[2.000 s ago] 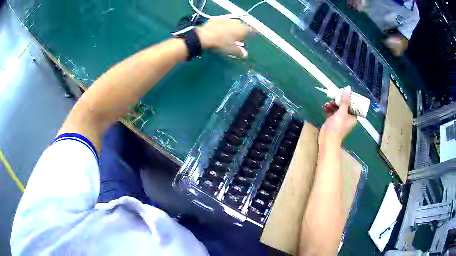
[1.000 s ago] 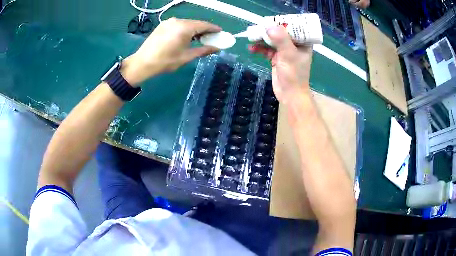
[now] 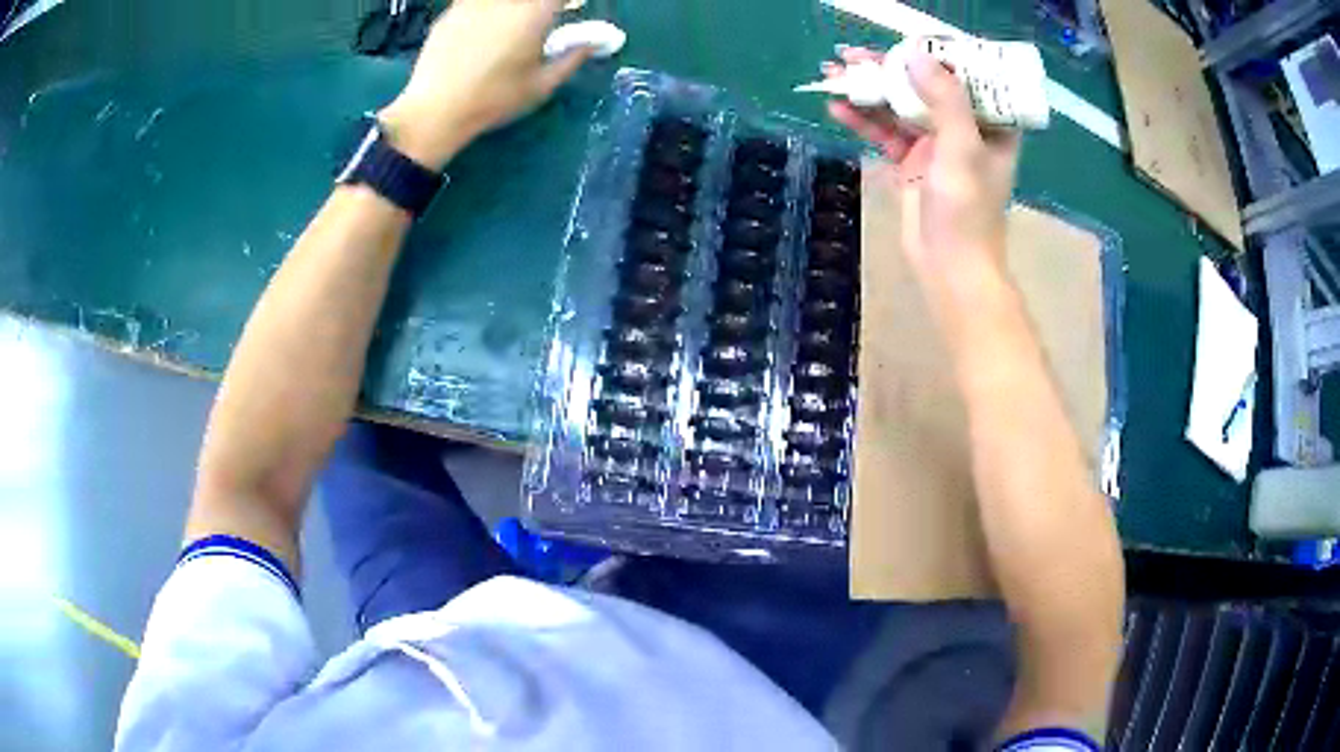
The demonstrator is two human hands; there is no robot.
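Observation:
My right hand [image 3: 955, 169] holds the white squeeze bottle [image 3: 988, 81] tilted on its side, its thin nozzle pointing left, above the bench behind the tray. My left hand [image 3: 492, 66] is at the top edge, its fingers partly cut off, with a small white oval object [image 3: 585, 40] at the thumb and fingers. The clear plastic tray [image 3: 581, 316] holds columns of black round parts [image 3: 730, 323] and overhangs the bench's front edge. A tan cardboard sheet [image 3: 919, 382] covers the tray's right part, partly under my right forearm.
The green bench mat [image 3: 191, 191] extends left. Black-handled scissors [image 3: 394, 25] lie at the top left. Another cardboard sheet [image 3: 1176, 110], a white paper [image 3: 1223, 367] with a pen, and a larger pale bottle [image 3: 1296, 503] are at the right, beside metal frames [image 3: 1293, 279].
The bottle's nozzle has moved away from the white oval object. My left hand has moved up and left with that object; my right hand has moved right with the bottle. The camera view has shifted.

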